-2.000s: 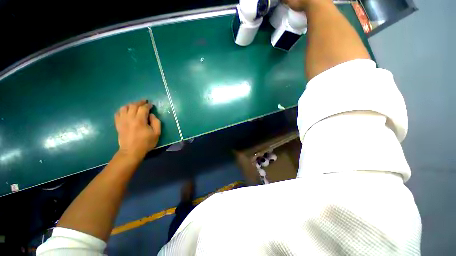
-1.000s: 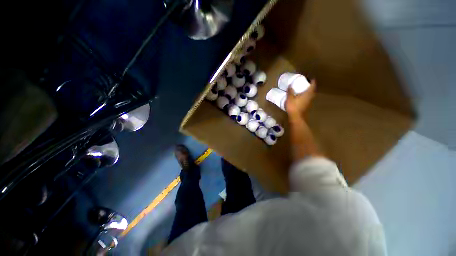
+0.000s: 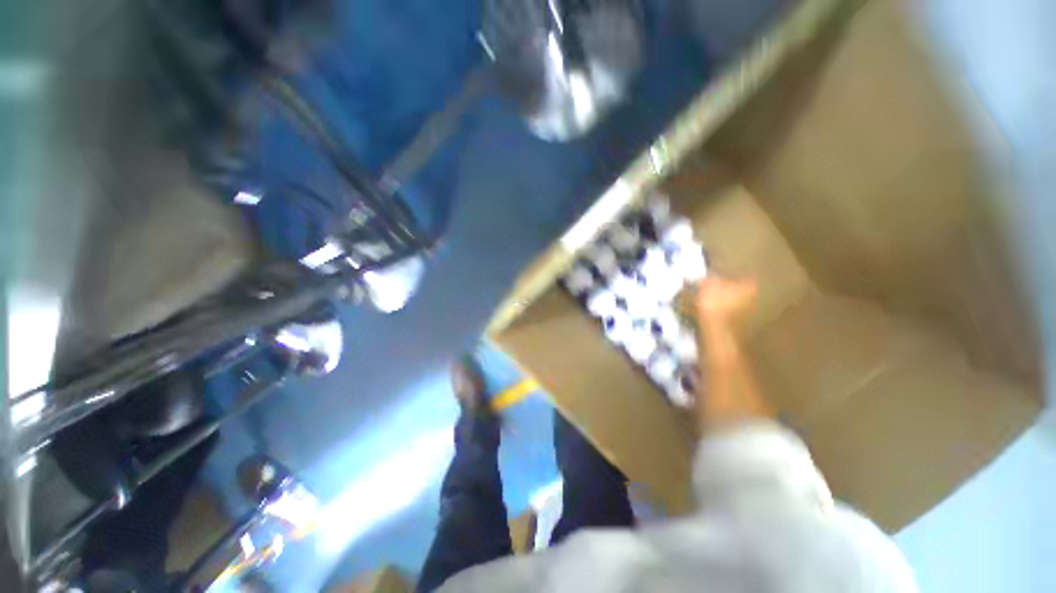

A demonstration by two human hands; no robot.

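Observation:
The large brown carton (image 3: 926, 336) stands open on the floor, at the right of the view. Rows of white camera units (image 3: 644, 304) with dark spots lie along its left side, blurred. My right hand (image 3: 726, 299) is inside the carton at the right edge of the rows. It is blurred, and I cannot tell whether it still holds a unit. My left hand is not in view.
Shiny metal stools (image 3: 570, 81) and dark metal bars (image 3: 220, 313) stand left of the carton. My legs and one shoe (image 3: 467, 385) are below, beside a yellow floor line (image 3: 517, 394). The floor is blue-grey.
The white units my right hand held above the carton bottom are no longer distinct in it. The hand is now beside the rows. The view has shifted and is more blurred.

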